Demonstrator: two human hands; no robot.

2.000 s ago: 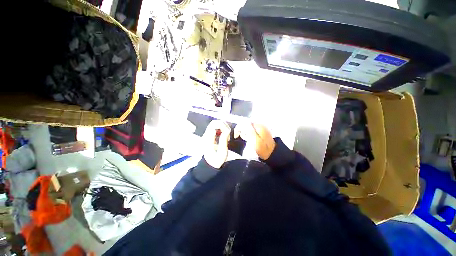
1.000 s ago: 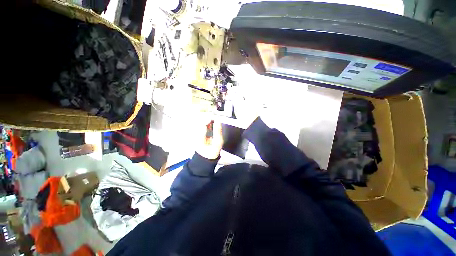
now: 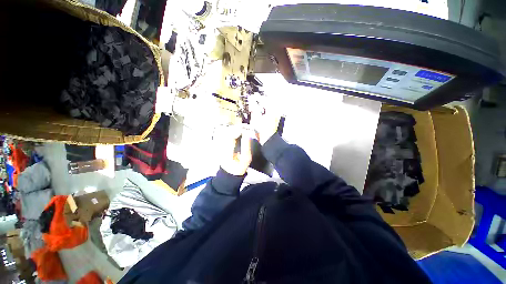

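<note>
My left hand (image 3: 237,158) is at the front of the white table, washed out by glare, with a small dark thing at its fingers that I cannot make out. My right hand (image 3: 267,127) reaches forward beside the needle area (image 3: 247,102), its fingers blurred into the bright table. A small dark piece (image 3: 281,125) shows at its right side; whether it is held is unclear. A dark fabric piece (image 3: 259,160) lies between my left hand and right sleeve, partly covered.
The touchscreen panel (image 3: 377,61) overhangs the right side. A carton of dark pieces (image 3: 444,166) stands at the lower right, and a deep carton (image 3: 83,130) heaped with dark pieces at the upper left. A metal side plate (image 3: 355,138) edges the table. A white bag (image 3: 127,244) lies lower left.
My right hand, hidden or lost in glare one second ago, now shows near the needle area, its sleeve shifted left. The small dark piece now shows beside it. My left hand stays nearly in place.
</note>
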